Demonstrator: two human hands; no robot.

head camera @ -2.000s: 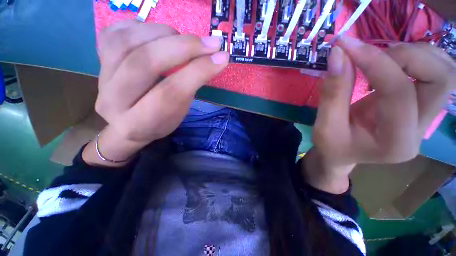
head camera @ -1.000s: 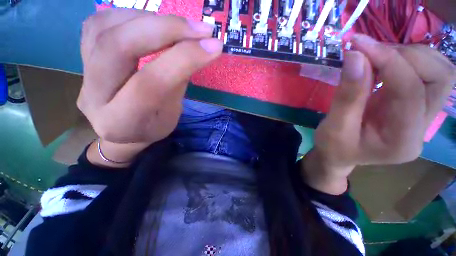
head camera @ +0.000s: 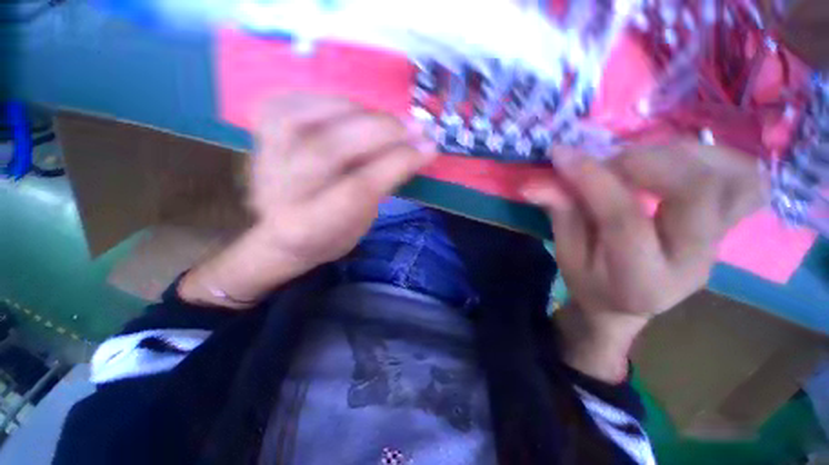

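Observation:
A black circuit board panel (head camera: 495, 113) lies over the pinkish-red mat (head camera: 309, 77) at the top middle, blurred. White ribbon cables (head camera: 509, 45) run up from it in a bright smear. My left hand (head camera: 332, 182) pinches the panel's left near corner between thumb and forefinger. My right hand (head camera: 636, 222) is at the panel's right near corner, fingertips on or just beside it; blur hides whether it grips. The connectors cannot be made out singly.
Red wire leads (head camera: 727, 64) lie at the upper right. Boards with shiny parts (head camera: 804, 163) are at the far right. The green-blue bench edge (head camera: 473, 202) runs below the mat. Open cardboard boxes (head camera: 150, 186) stand below on the left and right (head camera: 718, 363).
The panel now shows lower and smaller, and the picture is blurred. My left hand has moved right with the panel corner. My right hand has moved left, its fingers more spread.

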